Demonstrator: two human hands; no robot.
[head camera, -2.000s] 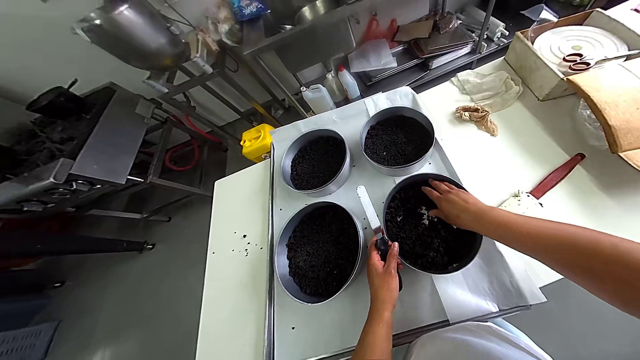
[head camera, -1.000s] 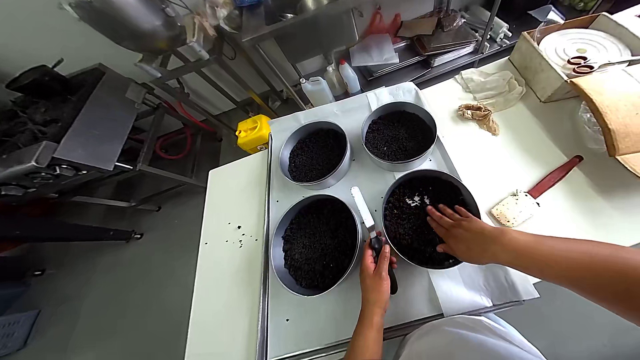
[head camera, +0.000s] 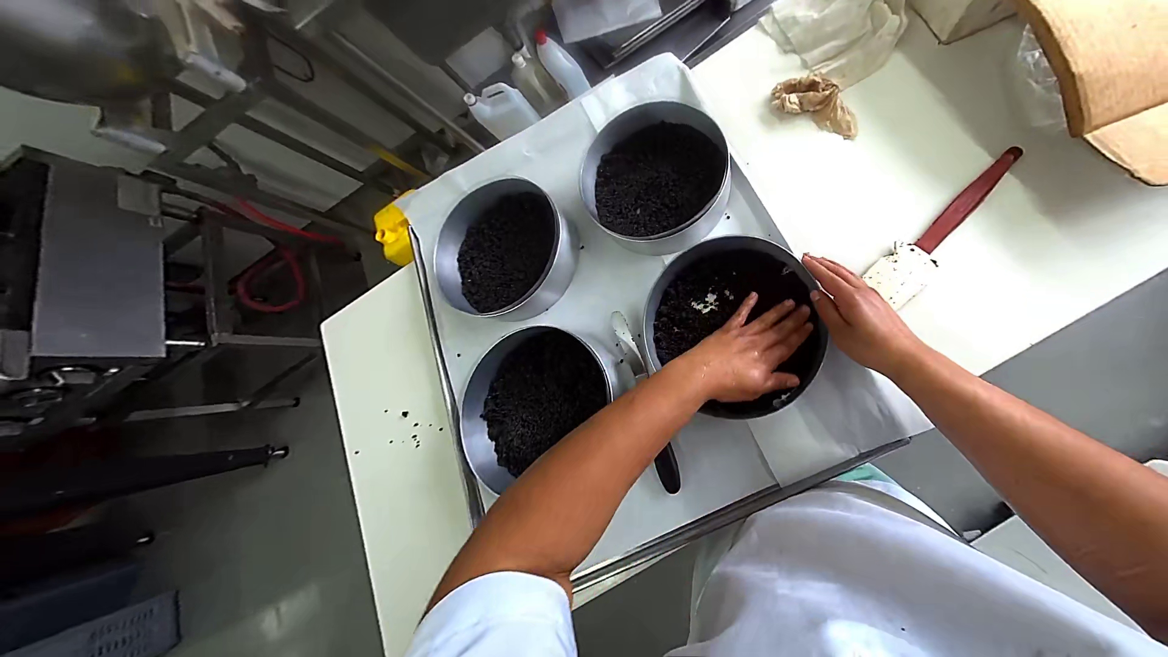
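Note:
Several round metal cake rings hold dark crumbs on a paper-lined baking tray (head camera: 721, 465). My left hand (head camera: 750, 356) lies flat, fingers apart, on the crumbs inside the near-right ring (head camera: 659, 283), beside a few pale bits. My right hand (head camera: 849, 306) rests against that ring's right outer wall, fingers extended. A palette knife (head camera: 668, 470) with a black handle lies on the paper, partly hidden under my left forearm. The near-left ring (head camera: 470, 401) is partly behind that forearm. The far-left ring (head camera: 552, 283) and far-right ring (head camera: 657, 242) stand beyond.
Right of the tray, a red-handled spatula (head camera: 967, 201) with a crumb-flecked blade and a crumpled brown cloth (head camera: 817, 102) lie on the white table (head camera: 1031, 292). A cardboard piece (head camera: 1109, 64) is at the upper right. Plastic bottles (head camera: 502, 109) and a yellow container (head camera: 392, 233) stand beyond the tray.
My left hand has let go of the palette knife, now on the paper, and reached into the near-right ring. My right hand has moved from the crumbs to that ring's outside. The view has turned.

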